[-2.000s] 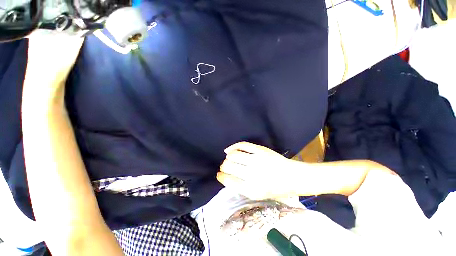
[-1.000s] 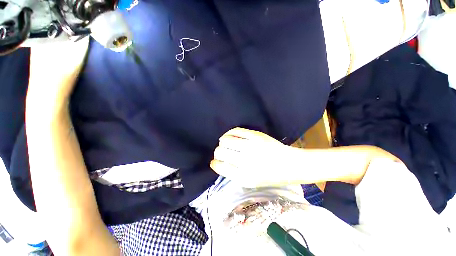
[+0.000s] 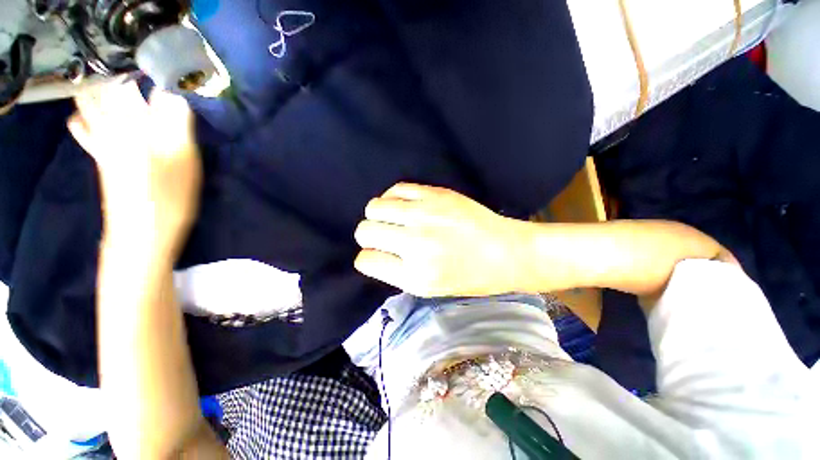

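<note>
The navy garment (image 3: 360,117) covers the machine bed and hangs towards the lap. A pale thread loop (image 3: 288,32) lies on it. An opening in it shows a white patch (image 3: 238,286) with a checked edge. My left hand (image 3: 144,135) is blurred at the left, on the navy cloth beside the lit machine head (image 3: 175,58); its fingertips partly blend into the bright machine edge. My right hand (image 3: 427,238) has its fingers curled onto the near edge of the cloth, with a fold running into it. The needle point is hidden.
The white machine bed (image 3: 611,54) shows at the upper right, with a brown line across it. A dark navy pile (image 3: 710,189) lies at the right. Black-and-white checked cloth (image 3: 306,418) covers the lap. A dark green rod-like thing (image 3: 530,427) is at the bottom.
The navy cloth and its thread loop have moved up and left in view. My right hand has moved the same way with the cloth. More of my left hand now shows beside the machine head.
</note>
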